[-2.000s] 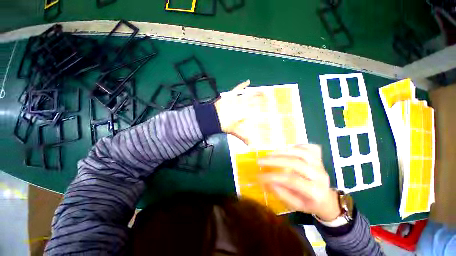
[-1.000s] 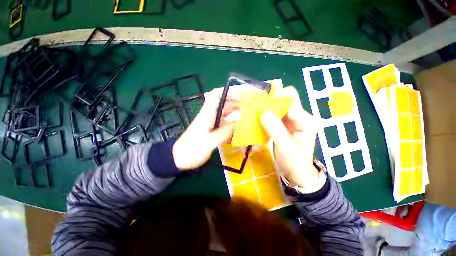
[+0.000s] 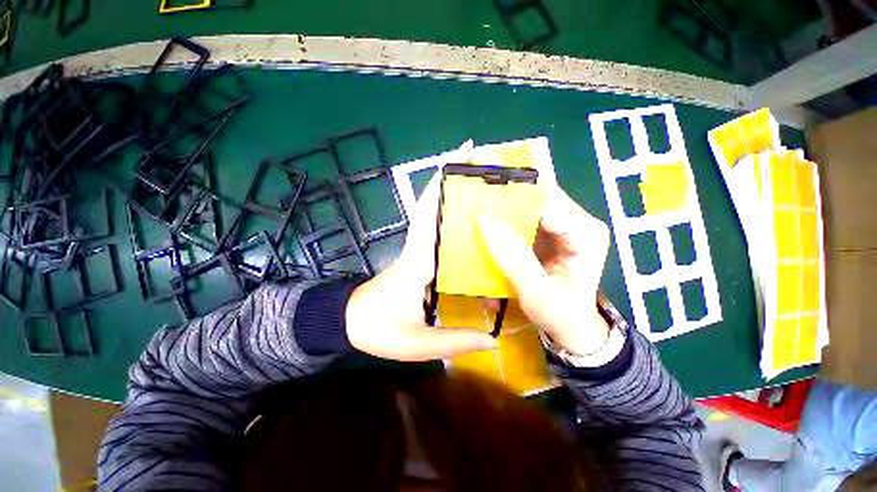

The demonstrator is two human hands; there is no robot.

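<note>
A black plastic frame is held upright in front of me over a sticker sheet. A yellow adhesive piece lies over its large opening; the small opening is at the near end. My left hand grips the frame's left side and near end. My right hand is at the right side, its thumb pressed on the yellow piece. The sticker sheet lies below, partly hidden by my hands, with yellow rectangles at its near part and an empty window at upper left.
A pile of black frames covers the left of the bench. A used sheet with one yellow piece lies right of my hands. A stack of sheets stands further right, beside a cardboard box. A pale rail borders the belt; a person's blue sleeve shows lower right.
The yellow piece, tilted and loose over the frame one second ago, now lies flat across the large opening. Two seconds ago my hands were at the sheet. Frames on the belt have shifted left.
</note>
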